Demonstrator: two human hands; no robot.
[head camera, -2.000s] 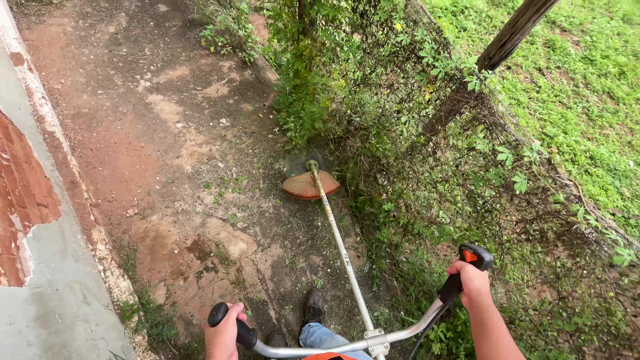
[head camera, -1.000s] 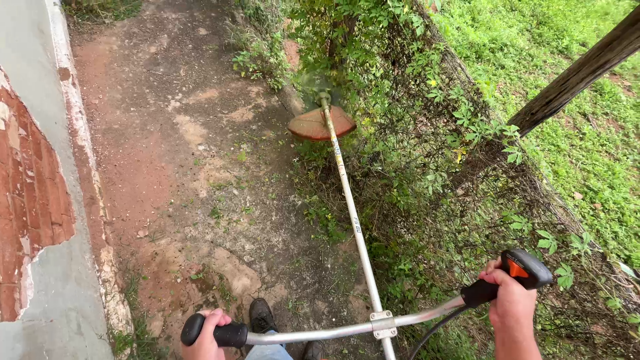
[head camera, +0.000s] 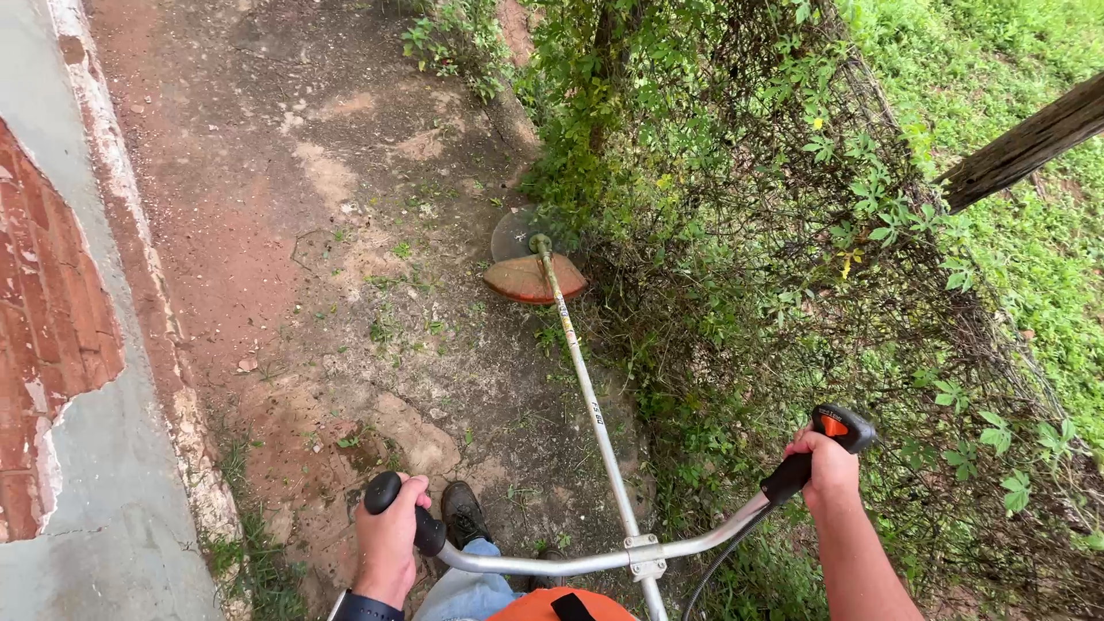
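My left hand is closed around the black left grip of a brush cutter's metal handlebar. My right hand holds the black control grip with its orange switch. From the handlebar clamp the brush cutter's shaft runs forward to an orange guard. Beyond the guard the cutting head shows a round, see-through blur, low over the concrete at the foot of the leafy vines. The blur's right side is partly lost among the leaves.
A wire fence overgrown with vines runs along the right, with a wooden post leaning beyond it. Along the left stands a wall with peeling plaster and exposed brick. My shoe rests on the cracked concrete path.
The cutting head has come back from the vines, nearer to me, and now shows partly over the concrete. Both hands have kept their hold on the grips. The view has shifted somewhat.
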